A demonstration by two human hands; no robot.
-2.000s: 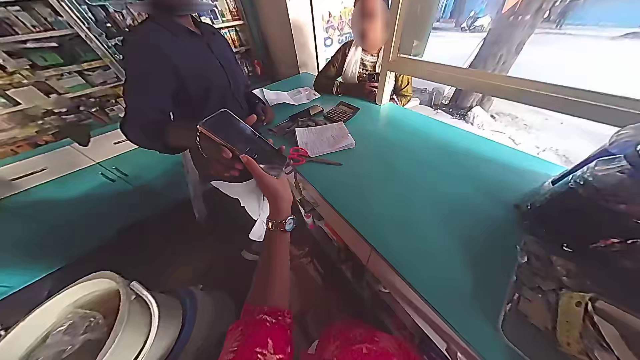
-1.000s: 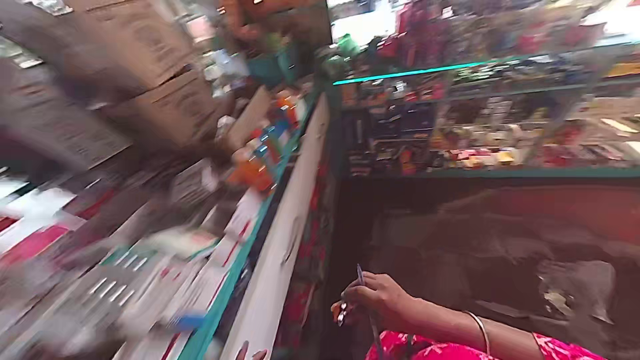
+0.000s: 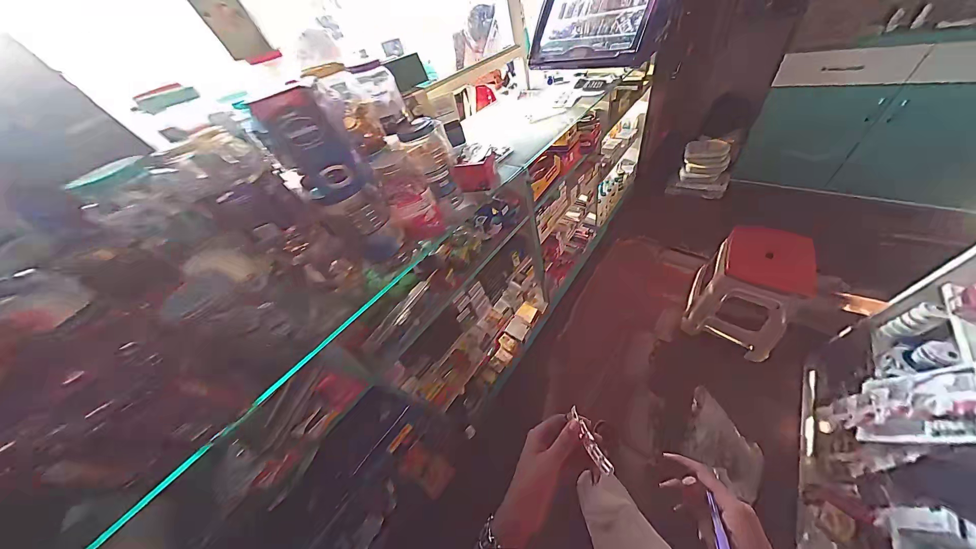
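Observation:
Near the bottom middle, my left hand (image 3: 537,469) pinches a small shiny clear item (image 3: 591,442), perhaps a blister strip; blur hides its exact kind. A pale, flat paper-like piece (image 3: 616,512) hangs just below it, and I cannot tell what bears it. To the right, my right hand (image 3: 720,496) has a purple pen (image 3: 717,522) lying against the palm, with the index finger and thumb stretched toward the left hand. The two hands are apart. A metal watch or bracelet (image 3: 488,531) circles the left wrist.
A glass counter (image 3: 305,370) with stocked shelves runs along the left, bearing plastic jars (image 3: 415,202) and a monitor (image 3: 595,30). A red-topped stool (image 3: 770,259) stands on the floor, with stacked containers (image 3: 705,164) behind. Shelved goods (image 3: 915,404) line the right edge; teal cabinets (image 3: 869,130) stand at the back.
The view has swung widely. The phone held in my left hand two seconds ago is out of sight; that hand now holds the small clear item. Both hands now show at the lower middle.

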